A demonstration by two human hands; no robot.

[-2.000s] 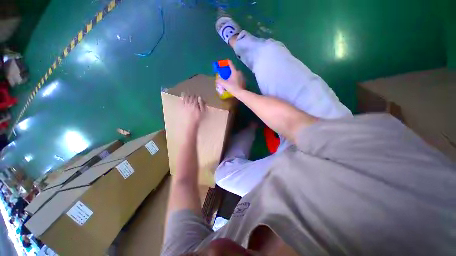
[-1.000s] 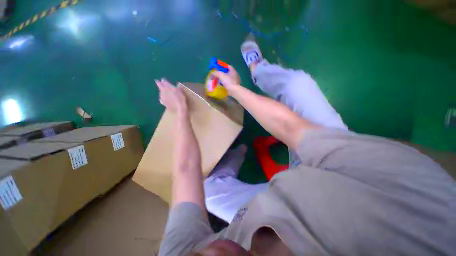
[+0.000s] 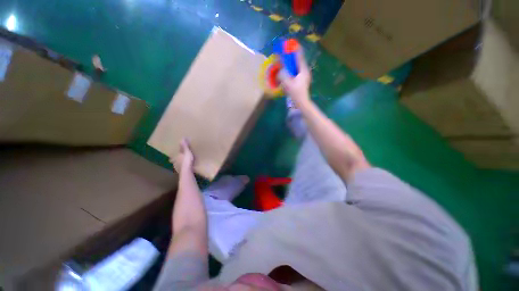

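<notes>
A plain brown carton (image 3: 210, 99) is tilted in front of me, above the floor and close to my knees. My left hand (image 3: 184, 158) is on its near lower-left edge, fingers on the cardboard, gripping it. My right hand (image 3: 298, 83) grips a blue and orange-red tape dispenser (image 3: 288, 58) beside the carton's upper right corner. The dispenser's yellow tape roll (image 3: 271, 75) has a red core and is next to the carton's edge. The picture is blurred, and whether tape touches the carton cannot be told.
Labelled cartons (image 3: 62, 105) stand at left, with a large brown carton (image 3: 74, 196) nearer me. More large cartons (image 3: 404, 34) stand at upper right. A red stool (image 3: 269, 193) is between my legs. A whitish bundle (image 3: 122, 267) lies at lower left. Green floor has yellow-black line marks.
My left hand has moved from the carton's far edge to its near edge. The carton has turned, its broad face now showing. The dispenser has moved right, and the view has swung right.
</notes>
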